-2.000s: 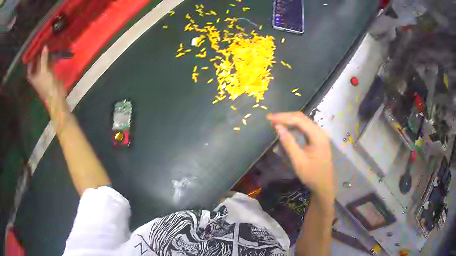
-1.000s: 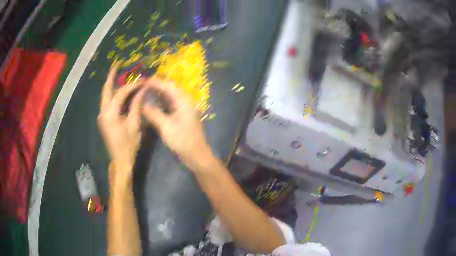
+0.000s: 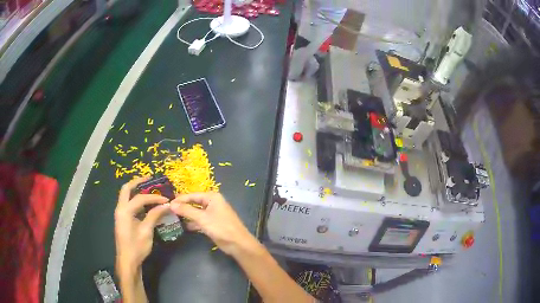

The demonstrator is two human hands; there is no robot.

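Observation:
My left hand holds an open device unit over the dark green belt, just in front of the pile of small yellow pieces. The unit's dark and red end points away from me, and its green and silver board end shows below my fingers. My right hand is at the unit with thumb and fingertip pinched together, close to the left fingertips. Whether a small piece is between them is too small to tell. Another unit lies on the belt at the lower left, partly cut off.
A phone lies beyond the pile. A white stand with a cable is at the back. The pale machine stands at right, with a fixture holding a red-ended unit. A curved white strip edges the belt; red sheets are at left.
The view has shifted, showing more of the machine and the belt's far end. Since two seconds ago, both hands have come together at a unit by the pile.

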